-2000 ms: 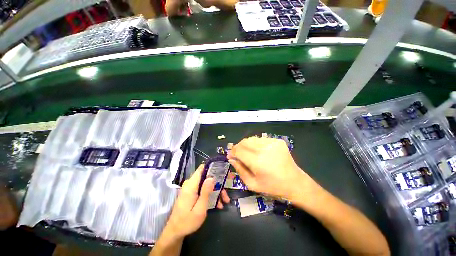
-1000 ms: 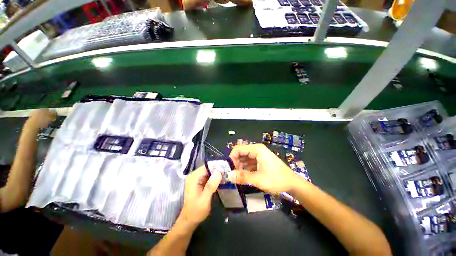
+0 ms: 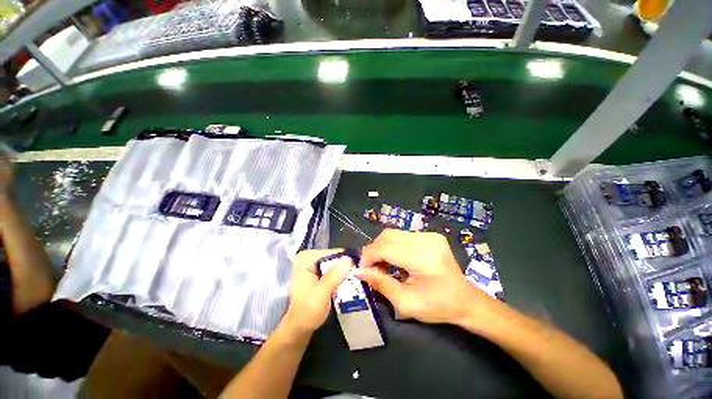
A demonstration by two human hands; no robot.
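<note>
A part-assembled phone (image 3: 359, 318), a dark housing with a blue-and-white board and a pale display end, is held tilted over the bench. My left hand (image 3: 312, 288) grips its upper end with the thumb on top. My right hand (image 3: 414, 273) has its fingers pinched at the phone's top edge; whether they hold a small part is hidden. Two dark phone housings, one at the left (image 3: 190, 205) and one at the right (image 3: 260, 216), lie on the white foam liner sheet (image 3: 179, 273). Tweezers (image 3: 349, 222) lie between the sheet and my right hand.
Loose mainboards (image 3: 462, 210) lie beyond and right of my right hand. A clear board tray (image 3: 593, 257) stands at the right. The green conveyor belt (image 3: 312, 117) with some phones runs beyond, behind a white metal frame (image 3: 624, 86). Another person's arm (image 3: 23, 257) is at the left edge.
The phone's lower end now points down and right, with the board and pale display end showing. My hands stay together on its top. The other person's arm has moved left.
</note>
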